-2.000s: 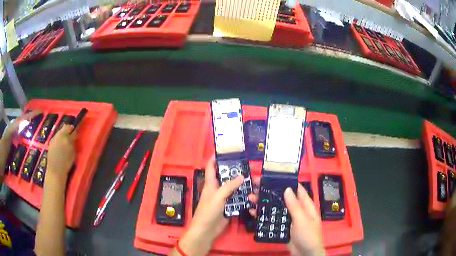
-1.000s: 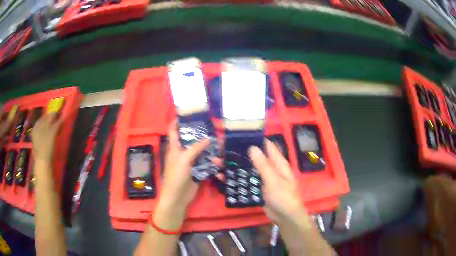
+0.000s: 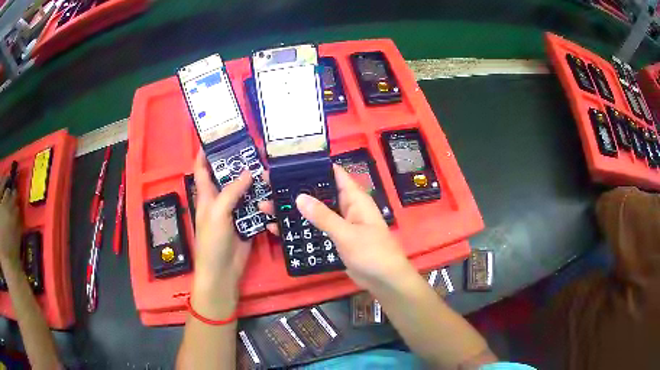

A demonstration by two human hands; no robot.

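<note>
My left hand (image 3: 223,209) holds an open flip phone (image 3: 211,97), its thumb on the keypad. Its display is lit white with blue patches. My right hand (image 3: 354,224) holds a second, larger open flip phone (image 3: 293,108), thumb at the top of its black keypad with white digits. Its display is lit white in a gold-toned rim. Both phones are side by side above a red-orange foam tray (image 3: 155,119). Closed phones with grey label areas and gold discs lie in tray pockets, one at the lower left (image 3: 166,233); some are partly hidden by my hands.
Batteries (image 3: 479,270) lie along the near bench edge. Red pens (image 3: 119,209) lie left of the tray. Neighbouring trays stand at left, with a yellow block (image 3: 40,175), and at right (image 3: 615,162). A neighbour's arm (image 3: 25,296) shows at left. A green conveyor belt (image 3: 217,29) runs behind.
The view has shifted down and right, so the phones and tray sit further left and higher. More batteries show at the near edge. Both hands still hold the open phones.
</note>
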